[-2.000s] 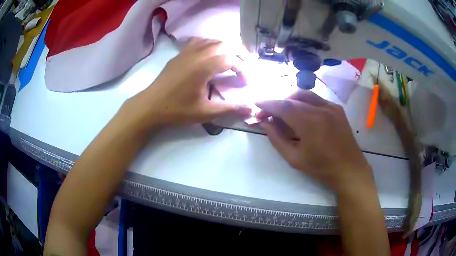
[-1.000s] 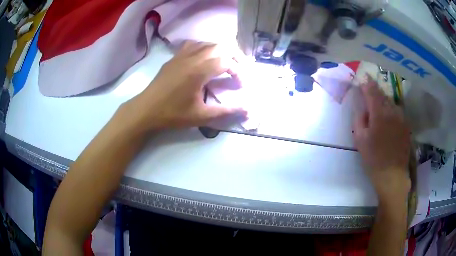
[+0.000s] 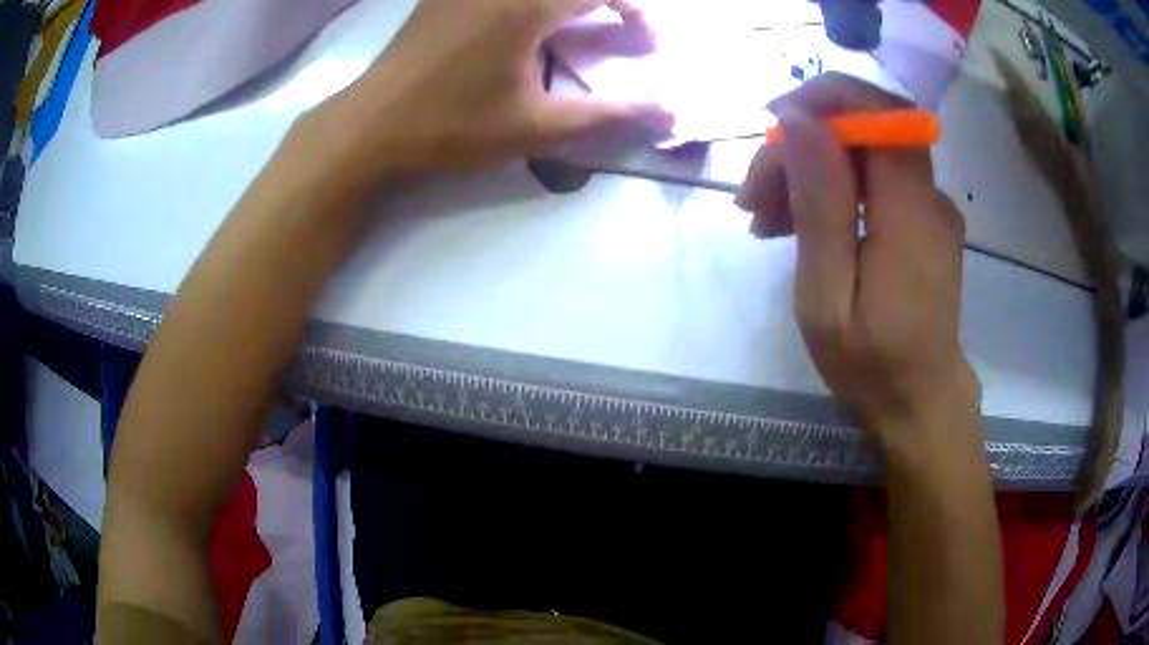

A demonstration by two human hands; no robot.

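Observation:
My right hand [image 3: 869, 239] grips an orange-handled tool [image 3: 869, 129]. Its thin shaft points left toward my left fingertips. My left hand [image 3: 504, 95] lies on the bed at the left of the lamp glare, thumb and index finger curved apart around pale fabric [image 3: 599, 57]. The thumb rests on the fabric near its front edge. Glare hides the exact contact and the tool's tip. The large red and pale fabric panel [image 3: 208, 57] lies behind my left forearm. The needle area is washed out or above the frame.
The tan thread hank [image 3: 1096, 239] hangs over the table edge at right. A green-handled small tool [image 3: 1065, 95] and a red-cornered fabric piece [image 3: 945, 25] lie at the upper right. The ruler strip [image 3: 567, 410] runs along the front edge. Red fabric [image 3: 240, 548] shows below.
My right hand has gone to the right, taken hold of the orange-handled tool and come back beside my left hand. The view has tipped downward. My left hand keeps much the same pose.

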